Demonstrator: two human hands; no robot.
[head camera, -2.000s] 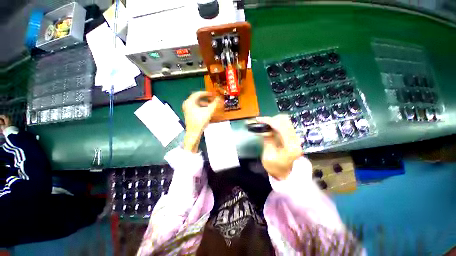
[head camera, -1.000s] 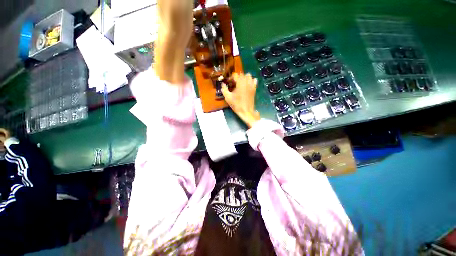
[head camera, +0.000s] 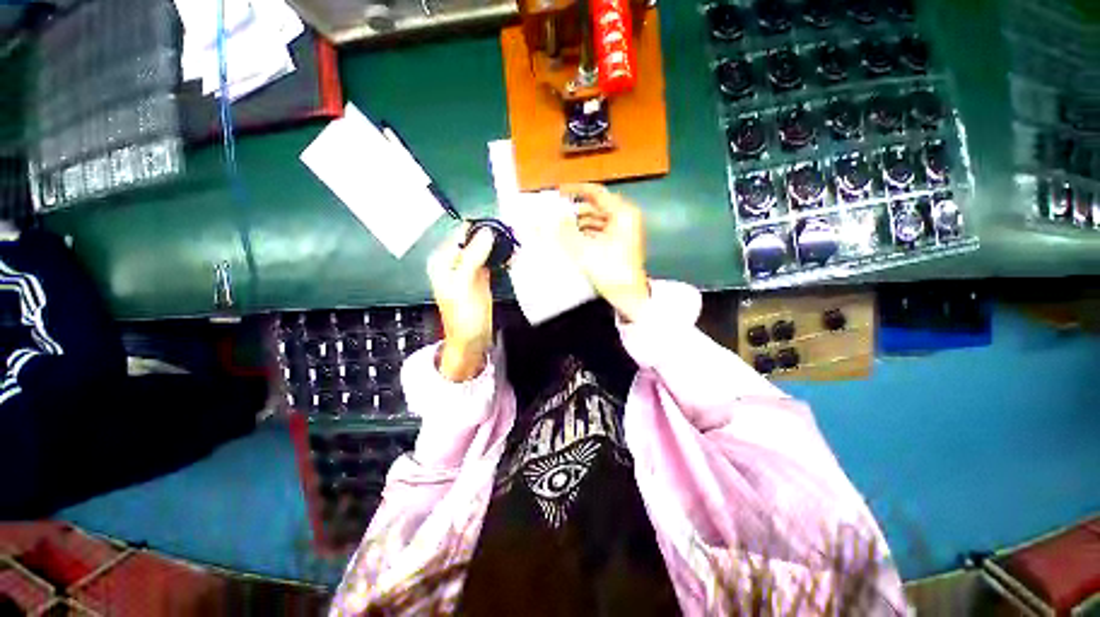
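My left hand (head camera: 463, 280) holds a round black unit (head camera: 492, 242) between thumb and fingers, left of the white sheet. My right hand (head camera: 613, 245) is over the right side of the white sheet (head camera: 545, 275), fingers curled; whether it holds something small I cannot tell. The toggle press stands on its orange base plate (head camera: 645, 133) just beyond the hands. Its red handle (head camera: 613, 48) points down toward me, above the small dark fixture (head camera: 587, 124). The top of the press is cut off by the picture's edge.
A clear tray (head camera: 832, 157) with rows of black units lies right of the press. Note paper (head camera: 372, 181) and a pen (head camera: 422, 172) lie left. Below the bench edge are a lower tray (head camera: 350, 362) and a tan box (head camera: 806, 338) with several black parts.
Both hands have come back from the press to the white sheet. The left arm has dropped from above the press, and the left hand now holds a black unit. The view has shifted lower.
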